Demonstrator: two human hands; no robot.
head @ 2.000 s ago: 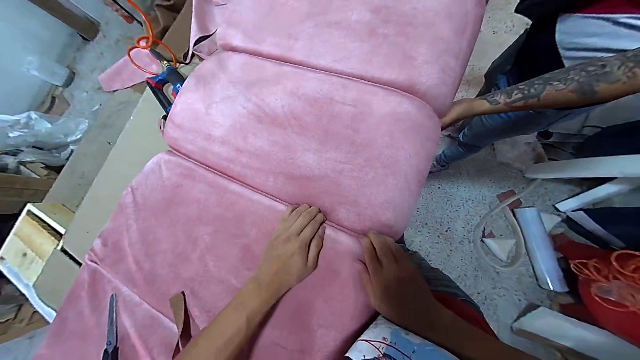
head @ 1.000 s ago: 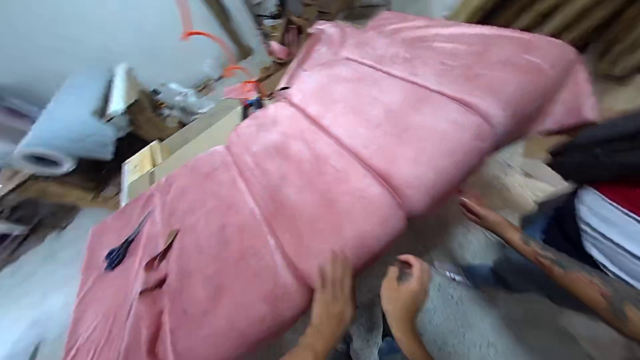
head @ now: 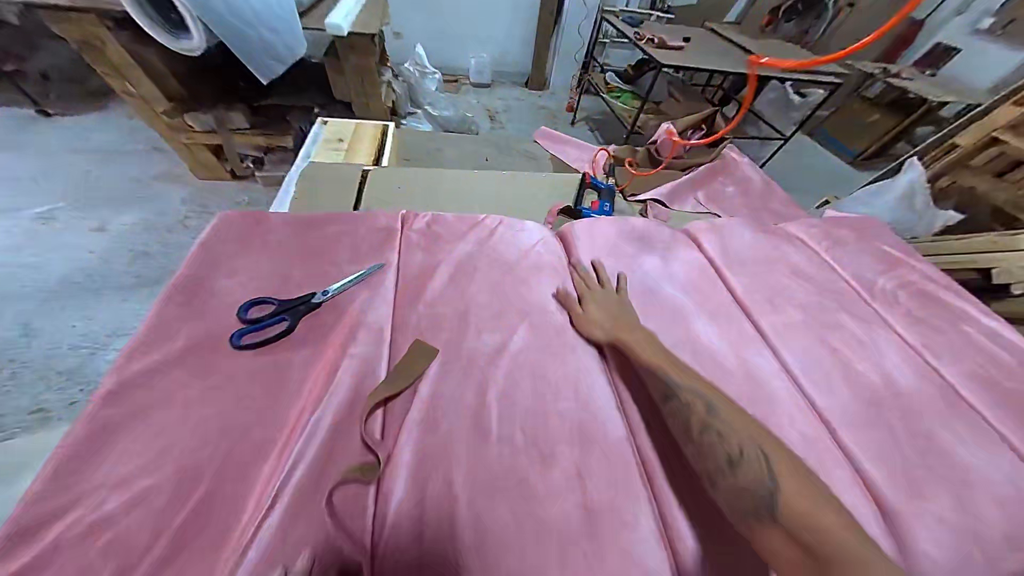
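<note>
Pink velvety fabric [head: 496, 384] with stitched channels spreads over a padded piece. At the bottom left edge, blurred fingertips, apparently of my left hand [head: 299, 565], are at the fabric; the rest of that hand is hidden. My right hand is out of view. Scissors with dark blue handles [head: 296, 310] lie on the fabric at the left, blades slightly apart. Right of them a narrow brown strip [head: 392, 388] curls across a seam. A co-worker's hand [head: 602, 308], on a tattooed forearm reaching from the lower right, rests spread near a seam.
Behind the fabric, a blue pneumatic tool [head: 596, 196] with an orange coiled hose [head: 740, 104] lies on a board-covered frame [head: 472, 192]. Pink scraps [head: 732, 184] lie beside it. Farther back stand a metal-framed table [head: 712, 52], a wooden bench [head: 188, 136] and a wrapped roll [head: 172, 24].
The view has swung left. Both my hands were visible at the fabric's near edge; now only fingertips show. The co-worker's hand has moved from beside the fabric onto it.
</note>
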